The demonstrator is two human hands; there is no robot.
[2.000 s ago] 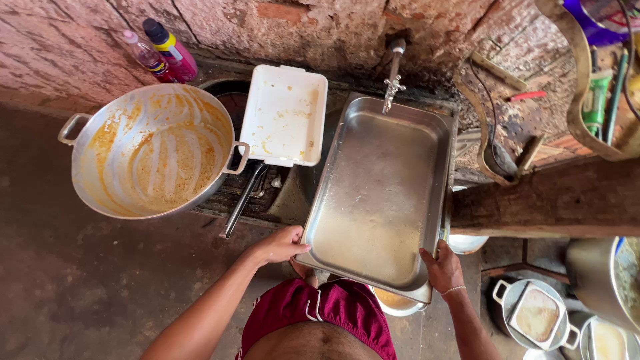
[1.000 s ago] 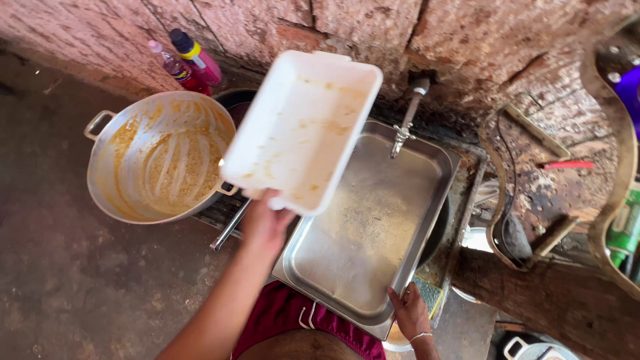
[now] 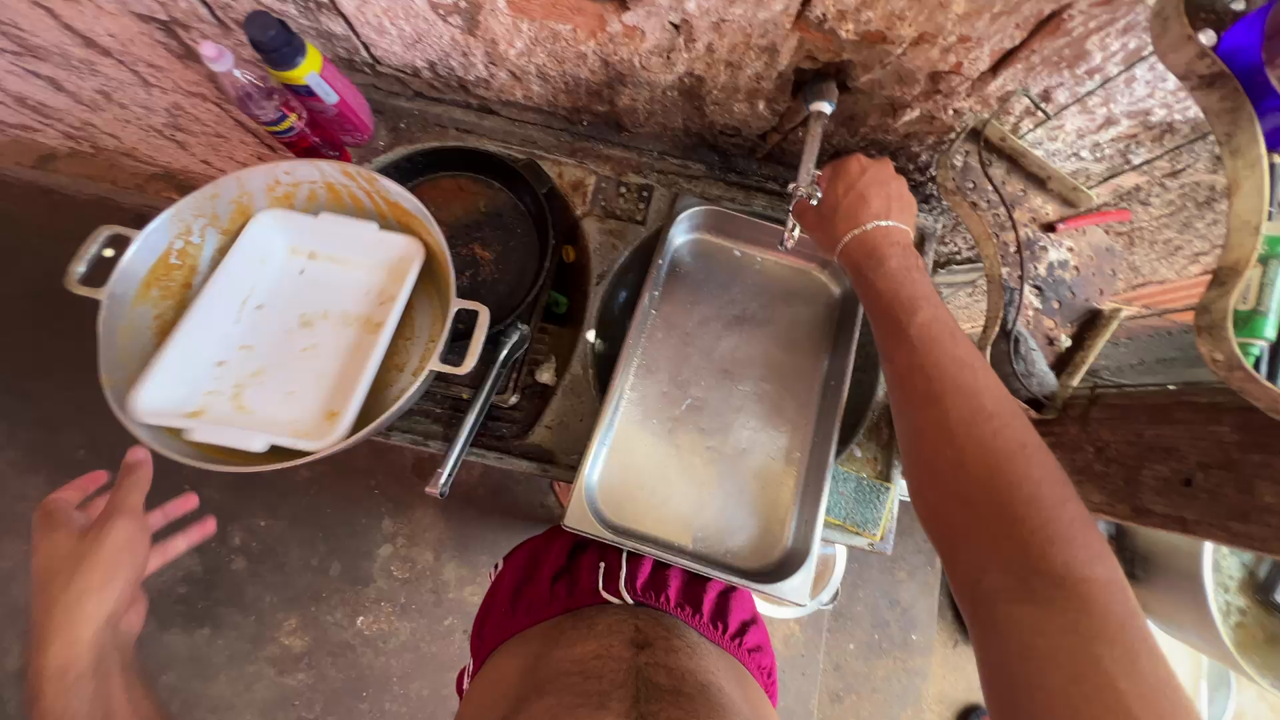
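My right hand point(image 3: 868, 205) is at the handle of a wall tap point(image 3: 805, 180), its fingers around the tap's side. Beneath the spout lies a rectangular stainless steel pan point(image 3: 715, 390) holding some cloudy liquid. At the left, my left hand point(image 3: 115, 550) is free, fingers spread, just below a large aluminium pot point(image 3: 275, 465) with two handles and orange-brown residue. A white rectangular tray point(image 3: 290, 335) with yellowish stains rests tilted inside that pot.
A black frying pan point(image 3: 485, 240) with a metal handle sits between pot and steel pan. Two pink bottles point(image 3: 335, 95) point(image 3: 260, 100) stand by the wall. A scouring sponge point(image 3: 858, 502) lies right of the steel pan. A wooden beam point(image 3: 1160, 465) runs at the right.
The white tray, held in my left hand one second ago, now lies in the large pot, let go. My right hand has moved from the steel pan's near edge up to the tap.
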